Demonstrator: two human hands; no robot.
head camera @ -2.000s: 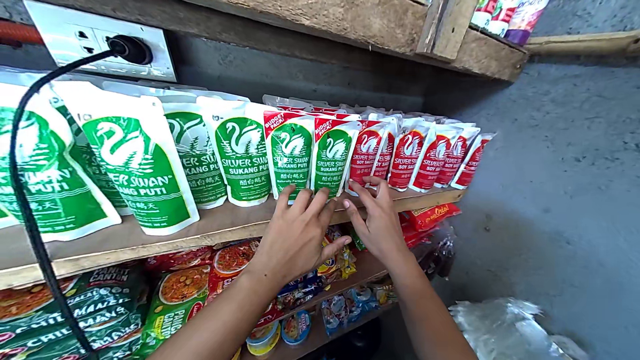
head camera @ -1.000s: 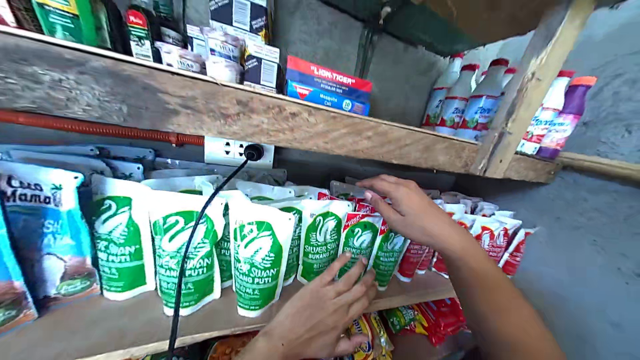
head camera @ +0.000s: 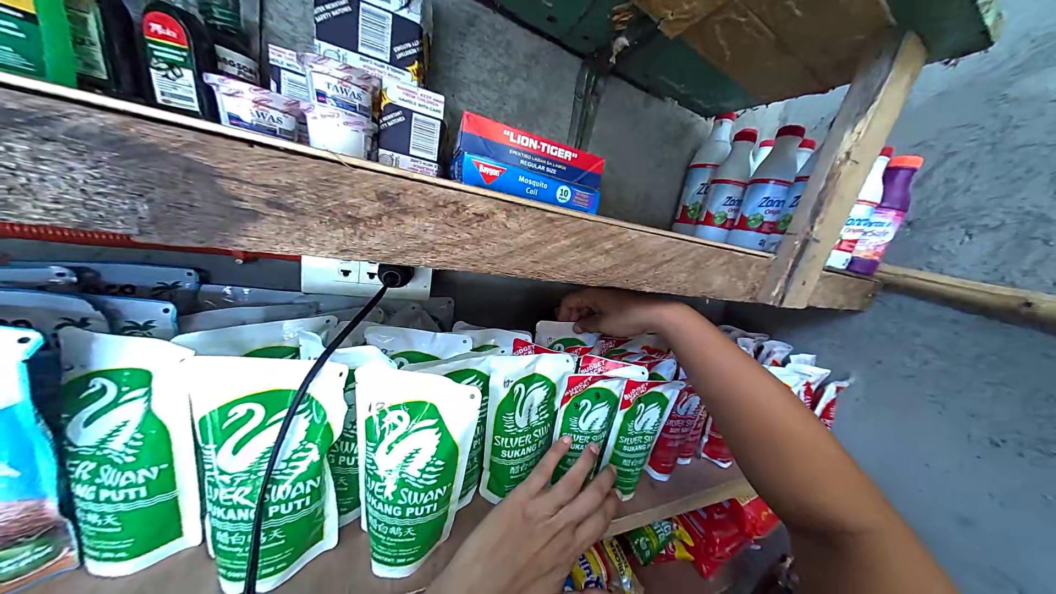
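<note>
My left hand (head camera: 549, 516) rests its spread fingertips on the fronts of two small green vinegar pouches (head camera: 587, 417) with red corners. Over the row reaches my right hand (head camera: 615, 313), its fingers curled at the top of a white-and-green pouch (head camera: 566, 334) near the back; whether they pinch it is unclear. Larger green-and-white vinegar pouches (head camera: 417, 470) stand upright to the left. Red soy sauce pouches (head camera: 686, 417) stand to the right, partly behind my right forearm.
A black cable (head camera: 285, 421) hangs from a wall socket (head camera: 330, 276) across the pouches. The upper shelf's wooden edge (head camera: 412, 210) runs above my right hand, with a mosquito coil box (head camera: 528, 169) and bleach bottles (head camera: 730, 190) on it. A wooden post (head camera: 850, 165) stands at right.
My right hand has moved from the front of the pouches to the back of the row. My left hand stays at the small pouches' fronts. The view has shifted up and left.
</note>
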